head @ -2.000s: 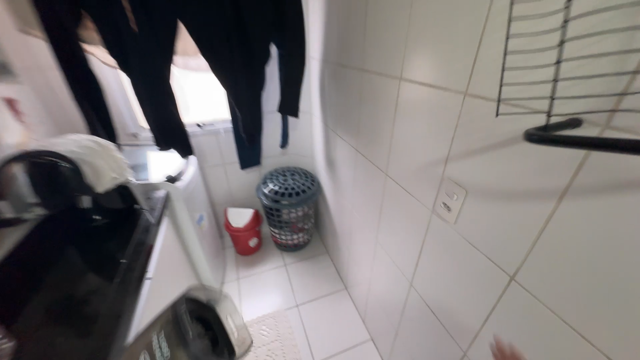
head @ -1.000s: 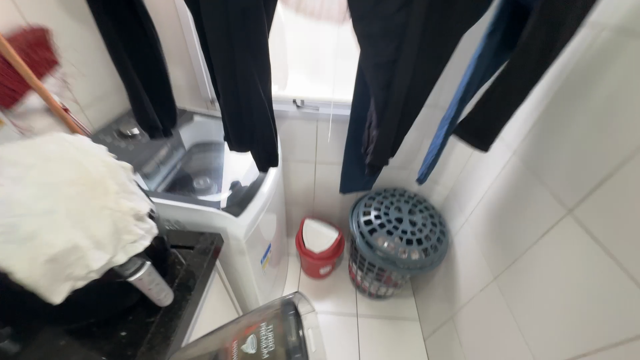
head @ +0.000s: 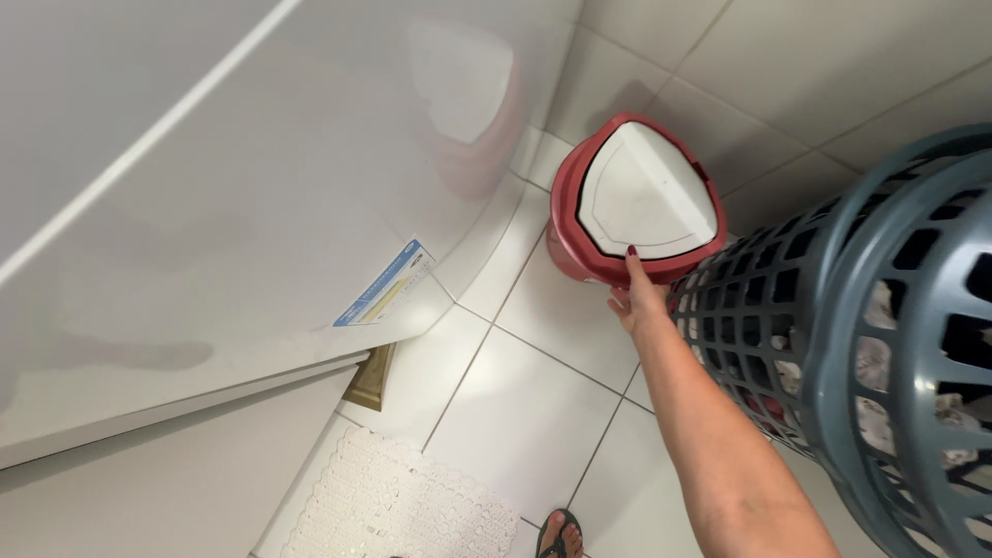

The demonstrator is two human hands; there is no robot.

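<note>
My right hand [head: 640,298] grips the near rim of a small red plastic trash bin [head: 570,221]. The thumb lies on the edge of the bin's white swing lid [head: 647,190], and the other fingers curl under the rim, partly hidden. The lid sits closed in its red frame. The bin stands on the tiled floor in the corner, between the washing machine's white side and a grey-blue plastic laundry basket. My left hand is out of view.
The slotted laundry basket [head: 821,310] with clothes inside stands close on the right. The glossy washing machine side [head: 232,201] fills the left. A crocheted mat [head: 395,496] and my foot in a flip-flop [head: 559,535] are at the bottom.
The view has moved in and down to the bin. My right arm now reaches to the bin's rim; one second ago no hand was visible there.
</note>
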